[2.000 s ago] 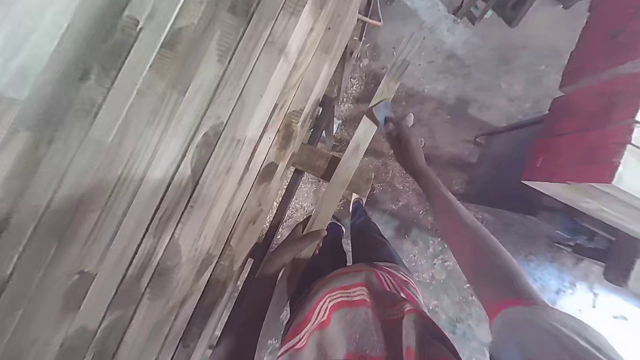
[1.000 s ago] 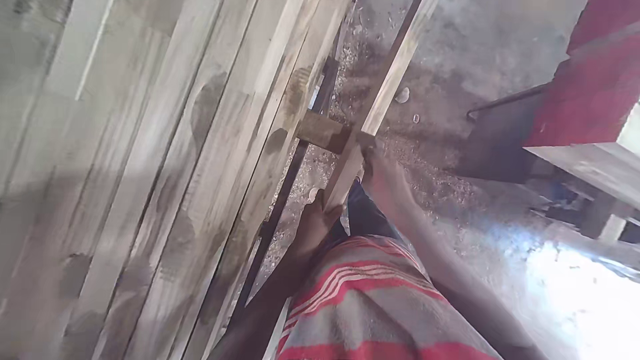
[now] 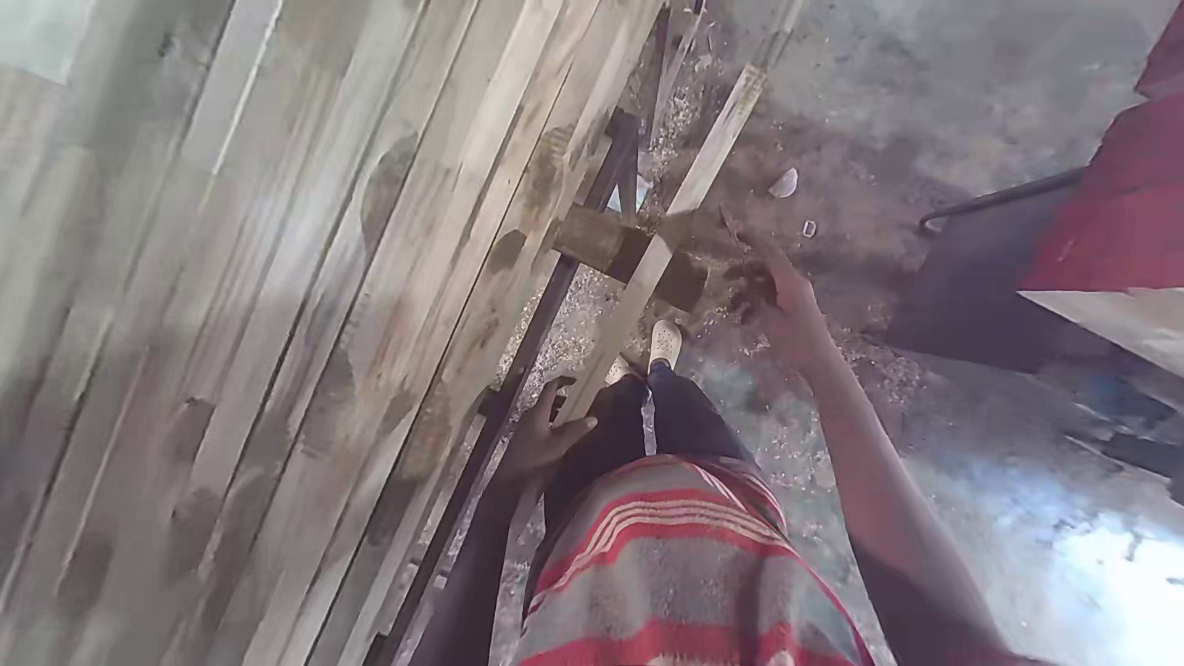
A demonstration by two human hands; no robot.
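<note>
A long narrow wooden strip point(image 3: 710, 166) runs diagonally in front of my legs and crosses a short wooden block point(image 3: 592, 239) that juts out from the stack of boards. Around the lower end of the strip are the thumb and fingers of my left hand point(image 3: 546, 435), spread apart; whether they press on it is unclear. My right hand point(image 3: 777, 287) is to the right of the strip, off it, with its fingers apart and nothing seen in them.
Long wooden boards point(image 3: 305, 305) lie side by side at the left, above a dark metal frame point(image 3: 536, 342). Shavings litter the concrete floor point(image 3: 869, 111). A red-sided object point(image 3: 1119, 203) and a dark bar point(image 3: 1008, 197) are at the right.
My right hand, on the wood beside my left a second ago, has come off it to the right. Two seconds ago it held a small bluish thing against the strip farther up.
</note>
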